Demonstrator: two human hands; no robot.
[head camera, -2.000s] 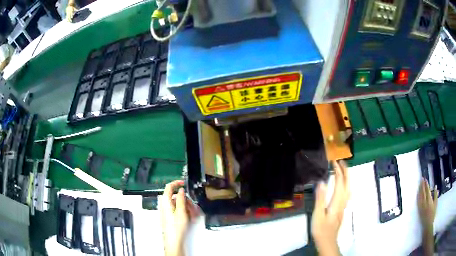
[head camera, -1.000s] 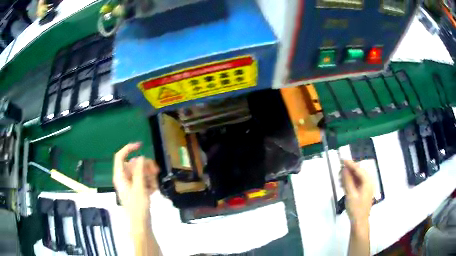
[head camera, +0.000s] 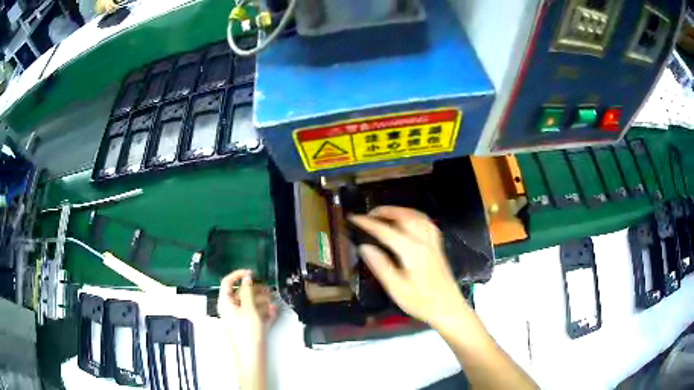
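The black-lined press fixture (head camera: 472, 244) is under the blue press head (head camera: 373, 84). A tan block (head camera: 312, 228) stands on its left side. My right hand (head camera: 415, 266) reaches into the fixture from the front, fingertips pointing left towards a dark part by the block. It is blurred, and I cannot tell whether the fingers grip that part. My left hand (head camera: 247, 308) is just left of the fixture's front corner, fingers curled with thumb and forefinger close together. I cannot tell whether anything is between them.
A black frame tray (head camera: 179, 129) is at upper left. A white-yellow pen-like tool (head camera: 133, 270) and black housings (head camera: 124, 343) are at left. An orange-brown block (head camera: 498, 198), thin frames (head camera: 590, 179) and another housing (head camera: 580, 289) are at right. The control panel (head camera: 590, 84) is at upper right.
My right hand has moved left from over the paper on the right into the fixture. My left hand's fingers are more curled and lower. The camera view has shifted.
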